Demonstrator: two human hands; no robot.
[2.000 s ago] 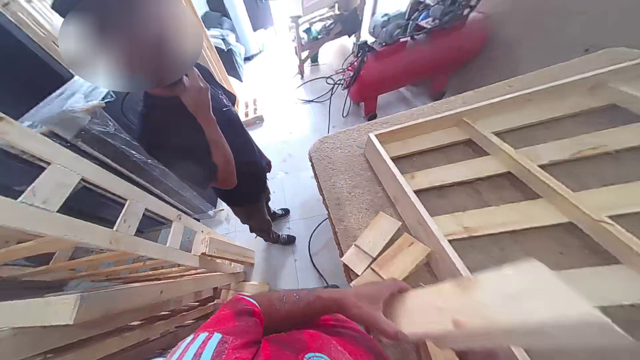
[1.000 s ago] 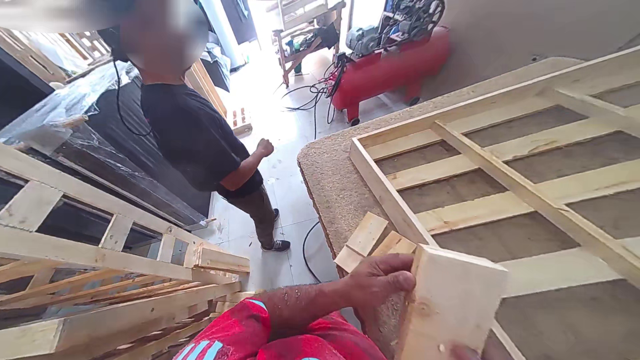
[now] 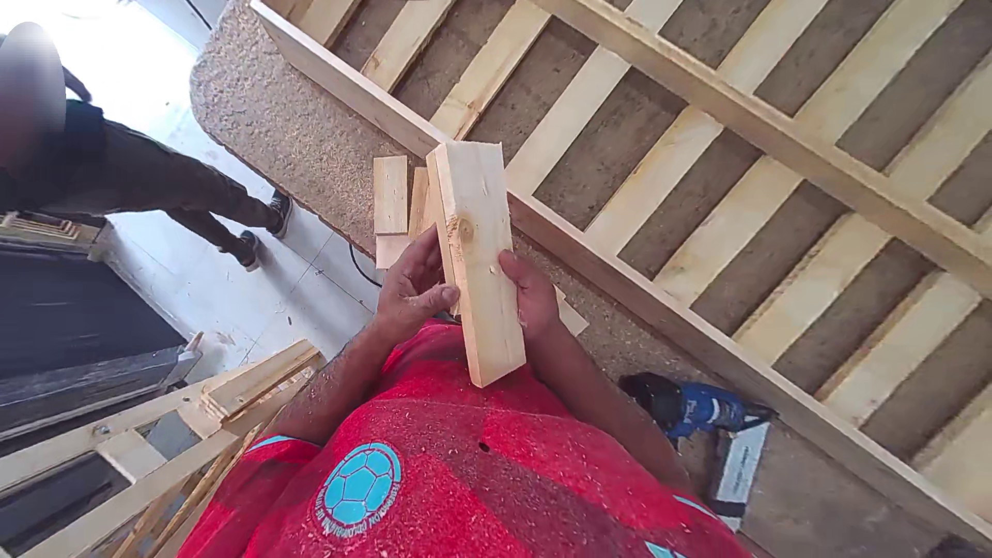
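Note:
Both my hands hold a stack of short pale wooden boards [image 3: 484, 256] in front of my chest, tilted slightly from upright. My left hand [image 3: 411, 291] grips the left edges, its thumb on the near side. On the opposite edge my right hand [image 3: 531, 294] closes around the wood. A knot shows on the front board's face. Just behind the stack, small wooden blocks [image 3: 390, 195] lie on the rough-surfaced table. Beyond them a long slatted wooden frame [image 3: 635, 287] rests on that same table.
The table's rounded corner [image 3: 225, 85] is ahead left. A blue power tool [image 3: 709, 408] lies beside the frame at right. Another slatted wooden frame [image 3: 155, 465] stands at lower left. A person [image 3: 155, 167] stands on the tiled floor at left, near a dark panel [image 3: 77, 310].
The wooden stack is now in front of my chest, with both hands around it. The view has turned down and right, bringing the blue tool into sight.

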